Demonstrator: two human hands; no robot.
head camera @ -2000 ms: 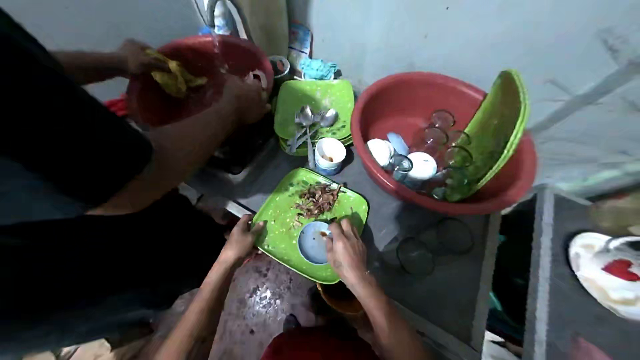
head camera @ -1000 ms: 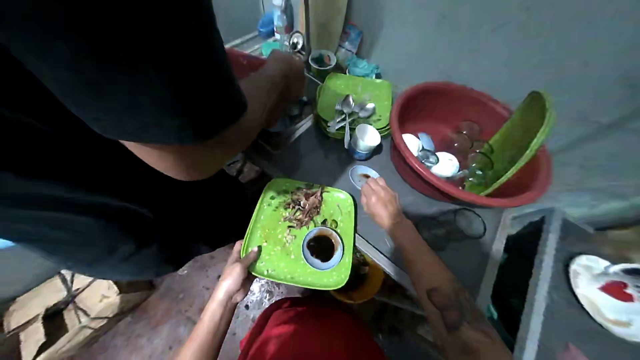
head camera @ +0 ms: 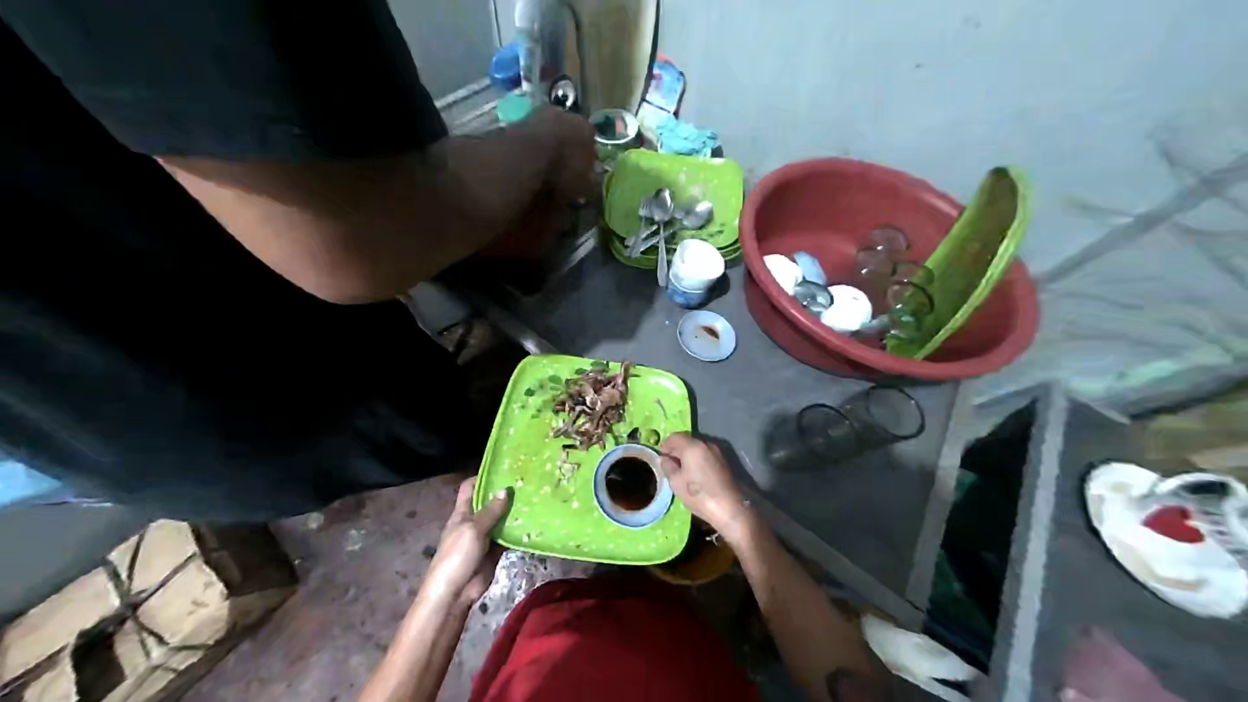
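Observation:
My left hand (head camera: 473, 541) grips the lower left edge of a square green plate (head camera: 541, 487), its thumb on top. Food scraps (head camera: 592, 405) lie toward the plate's far side. Near its right edge rests a small bowl of dark liquid (head camera: 632, 485), and the fingers of my right hand (head camera: 697, 478) are closed on that bowl's rim. Beyond, on the dark counter, lies a small saucer (head camera: 707, 335) with a brown stain. Stacked small white cups (head camera: 696, 265) stand behind it, beside a stack of green plates (head camera: 717, 180) with spoons and forks (head camera: 663, 210) on top.
A red plastic basin (head camera: 838, 180) holds glasses, white dishes and a green tray (head camera: 975, 263). Two drinking glasses (head camera: 858, 424) lie on the counter. Another person's arm (head camera: 390, 210) reaches across at left. An orange container (head camera: 694, 561) is partly hidden below the plate. A cardboard box (head camera: 161, 595) sits on the floor.
My right hand has moved back from the saucer on the counter to the bowl on the plate. Two seconds ago the saucer-like dish was on the plate under my right hand.

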